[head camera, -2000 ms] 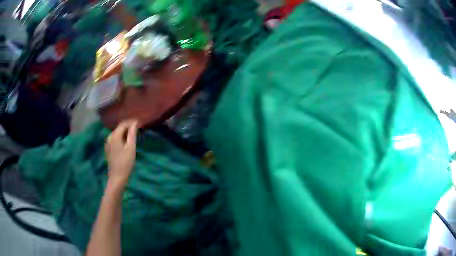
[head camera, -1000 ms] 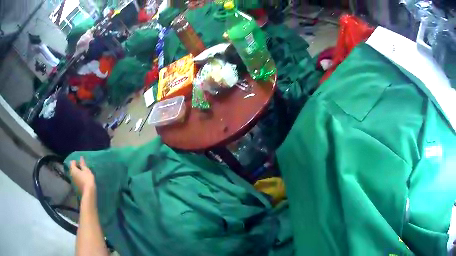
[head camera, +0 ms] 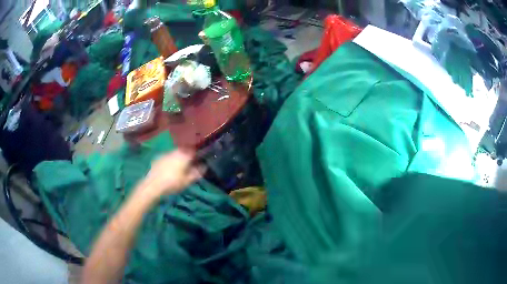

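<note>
My left hand (head camera: 175, 172) is blurred, left of centre, with its fingers closed on green fabric (head camera: 183, 230) in the lower left. A raised piece of this cloth stands just behind the hand, against the near edge of the round table. A larger green garment panel (head camera: 333, 150) with a stitched square lies draped over the white machine table (head camera: 389, 50) on the right. A dark green, blurred piece of cloth covers the lower right corner. My right hand is not in view.
A round red-brown table (head camera: 217, 108) holds a green bottle (head camera: 228, 47), an orange box (head camera: 145, 80), a clear plastic container (head camera: 135, 116) and a crumpled bag (head camera: 189, 77). Red cloth (head camera: 336, 39) and a clear plastic bag (head camera: 445, 33) are behind. A black curved tube is at the far left.
My left hand has moved right from the cloth's left side to near the round table's edge, lifting cloth there. Dark green cloth has come into the lower right. The view has shifted.
</note>
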